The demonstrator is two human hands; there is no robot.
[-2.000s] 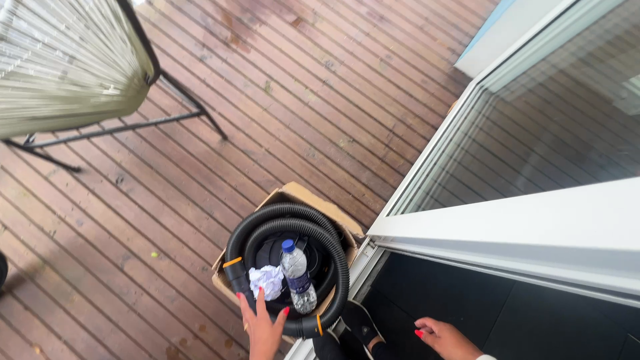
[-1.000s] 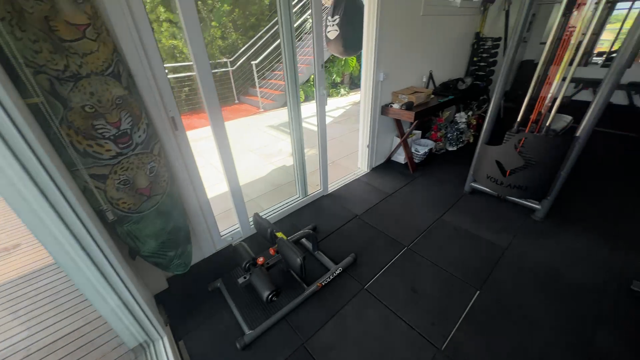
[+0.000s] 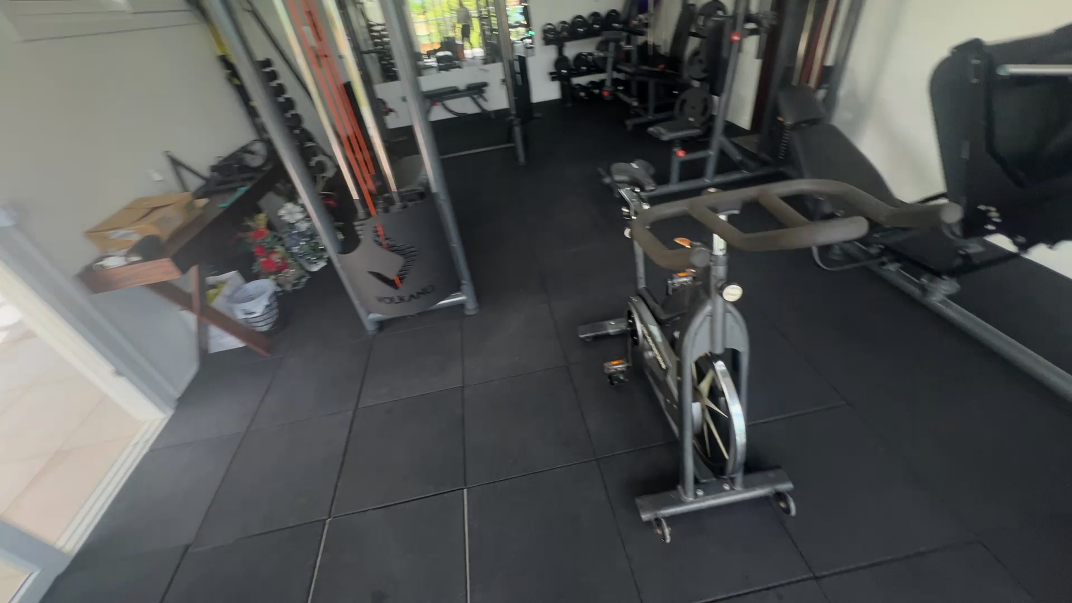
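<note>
Neither my left hand nor my right hand shows in the head view at this moment, so what they hold cannot be told. A spin bike [image 3: 712,360] stands right of the middle on black rubber floor tiles, its padded handlebars [image 3: 779,222] towards me. To the left rises a cable machine frame [image 3: 406,251] with red and silver upright rods. Beside the left wall is a wooden side table [image 3: 138,275] with crossed legs, and a cardboard box [image 3: 144,219] rests on it. A small striped basket [image 3: 254,303] sits on the floor beneath.
A padded bench machine [image 3: 846,167] and its long metal rail [image 3: 988,322] line the right side. Dumbbell racks [image 3: 582,59] stand at the back. Artificial flowers [image 3: 280,247] are beside the table. A door frame [image 3: 109,360] borders a tiled area at the left.
The view has swung from the wooden deck, past a glass door, into the gym. Both hands, seen two seconds ago near a box with a black hose and a bottle, are out of view.
</note>
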